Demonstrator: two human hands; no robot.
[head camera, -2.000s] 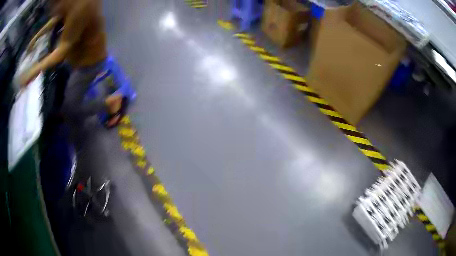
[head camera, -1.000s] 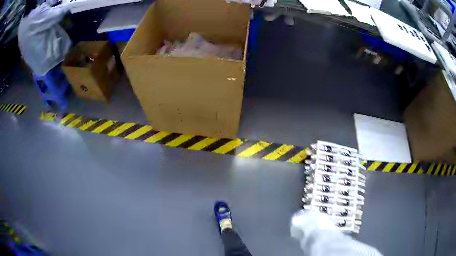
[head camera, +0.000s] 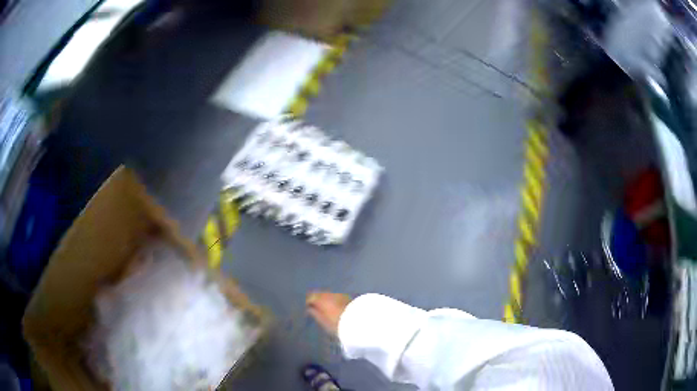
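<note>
A stack of white blister trays (head camera: 306, 179) with rows of small dark pieces lies on the grey floor across a yellow-black tape line, blurred. My right hand (head camera: 329, 309), in a white sleeve, reaches in from the lower right. It is below the trays and apart from them. It is blurred, and nothing shows clearly in it; its fingers cannot be made out. My left hand is not in view.
An open cardboard carton (head camera: 50, 305) holding crumpled translucent white bags (head camera: 168, 321) stands at the lower left. A flat white sheet (head camera: 267, 76) lies beyond the trays. A second tape line (head camera: 530, 206) runs at right. A foot in a dark sandal (head camera: 319, 378) shows at the bottom.
The view has swung round: the trays now show left of centre and closer, and the bag-filled carton at lower left. My sleeved right arm reaches in farther, with bare fingers now showing.
</note>
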